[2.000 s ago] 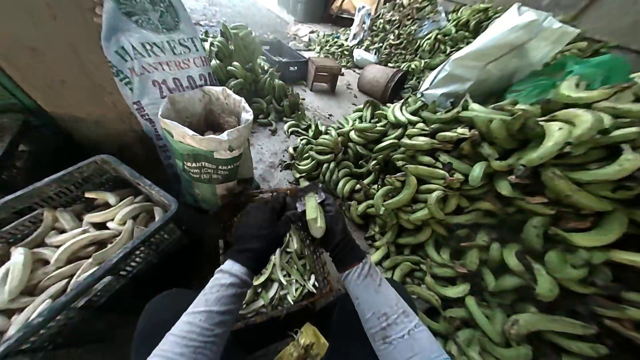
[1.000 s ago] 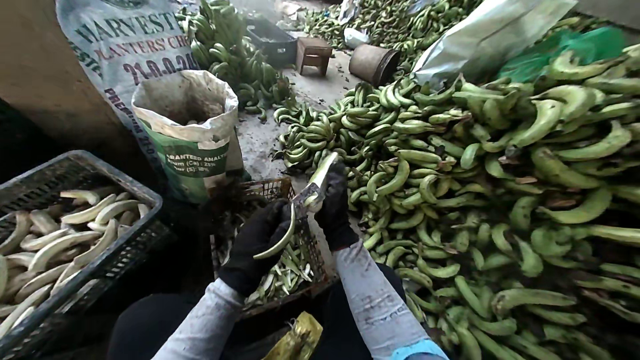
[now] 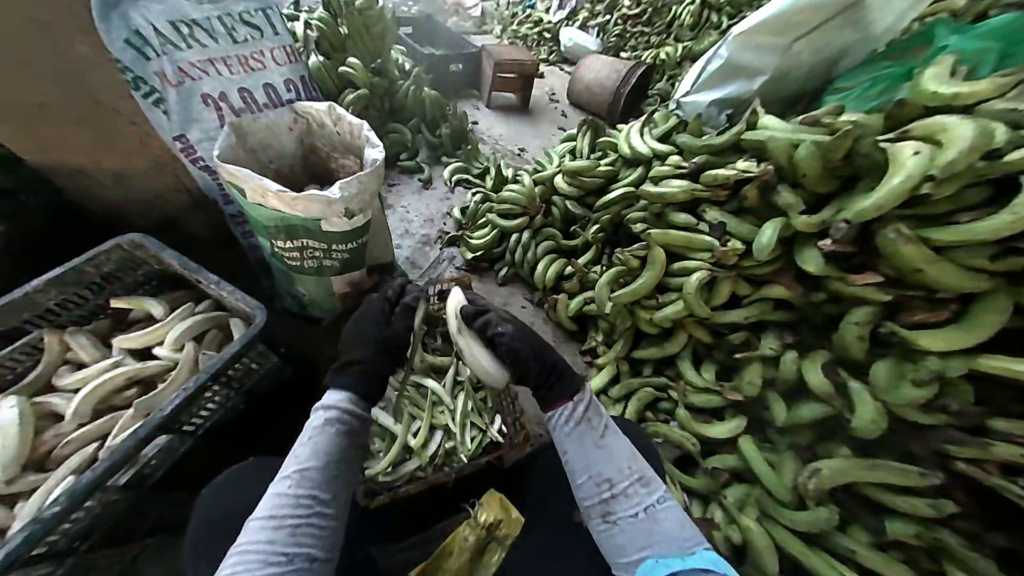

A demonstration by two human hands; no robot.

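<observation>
In the head view my right hand (image 3: 520,348), in a black glove, holds a peeled plantain (image 3: 474,344) that looks pale all along its visible side. Opposite it, my left hand (image 3: 372,340), also gloved in black, has its fingers bent around a knife; the blade (image 3: 436,266) points up and forward from them. A strip of peel hangs beside the left fingers. Beneath both hands sits a crate (image 3: 512,416) of green and white plantain peels (image 3: 436,416).
Peeled plantains (image 3: 120,384) lie in a dark plastic crate (image 3: 136,448) at left. An open sack (image 3: 300,192) stands ahead. Green plantains (image 3: 720,240) are heaped at right. Farther off are a small wooden stool (image 3: 510,74) and a bucket on its side (image 3: 608,86).
The plantain in my right hand, greenish in the oldest frame, now looks peeled. My hands have moved apart; a second ago the blade and a long peel strip were against it.
</observation>
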